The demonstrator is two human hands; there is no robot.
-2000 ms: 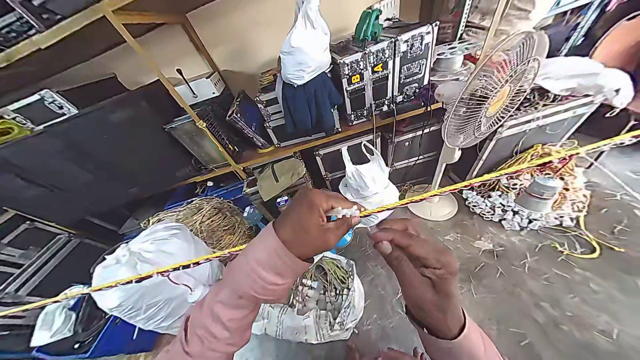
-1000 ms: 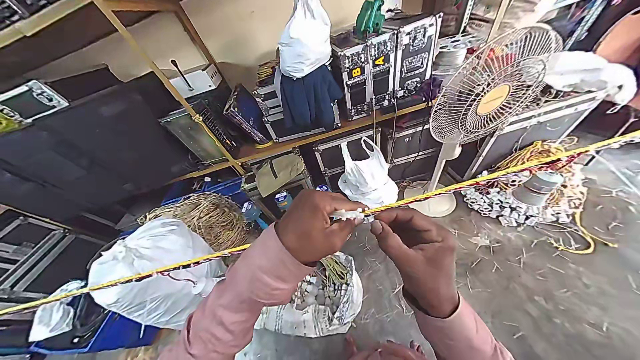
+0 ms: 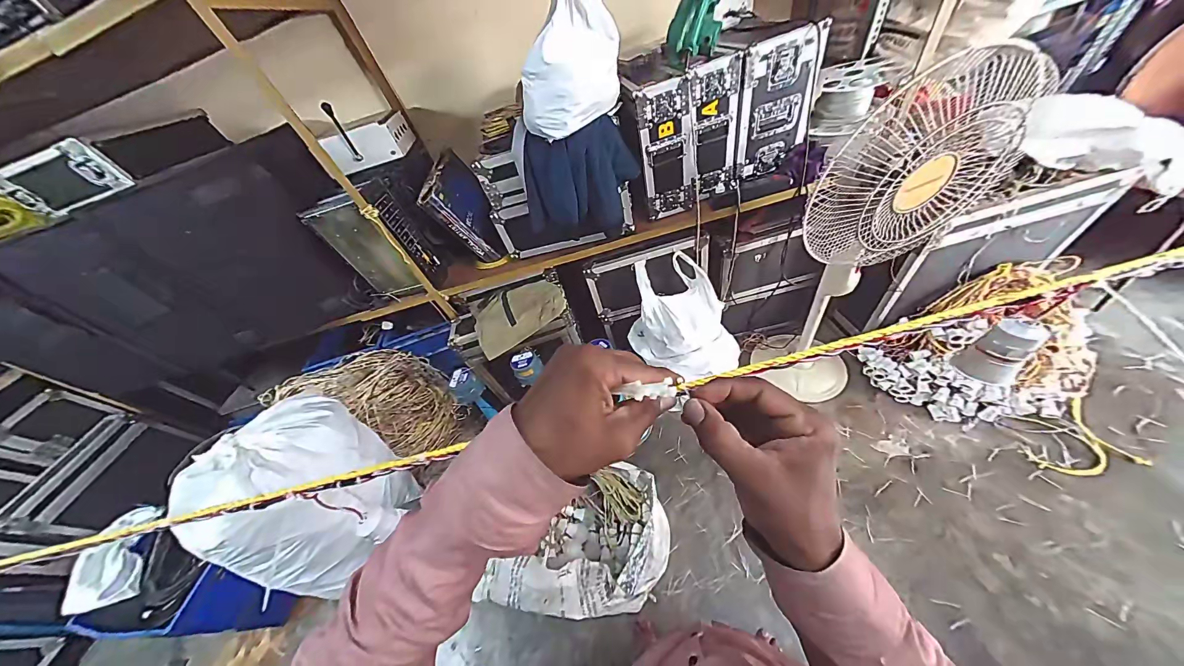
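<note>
A yellow rope with thin red and dark wires along it runs taut across the view, rising to the right. My left hand grips a small white plastic piece against this rope, near the middle of the view. Close beside it on the right, my right hand has its thumb and forefinger pinched at the rope and the end of the white piece. The fingers hide the exact form of the piece and how it is joined to the rope.
Below my hands stands an open woven sack of small pale parts. A pedestal fan and a heap of white sockets on wire are at the right. A full white bag lies at the left; flight cases stand behind.
My right hand, apart from the rope two seconds ago, has come in to the left and now pinches beside my left hand. My left hand has stayed on the white piece.
</note>
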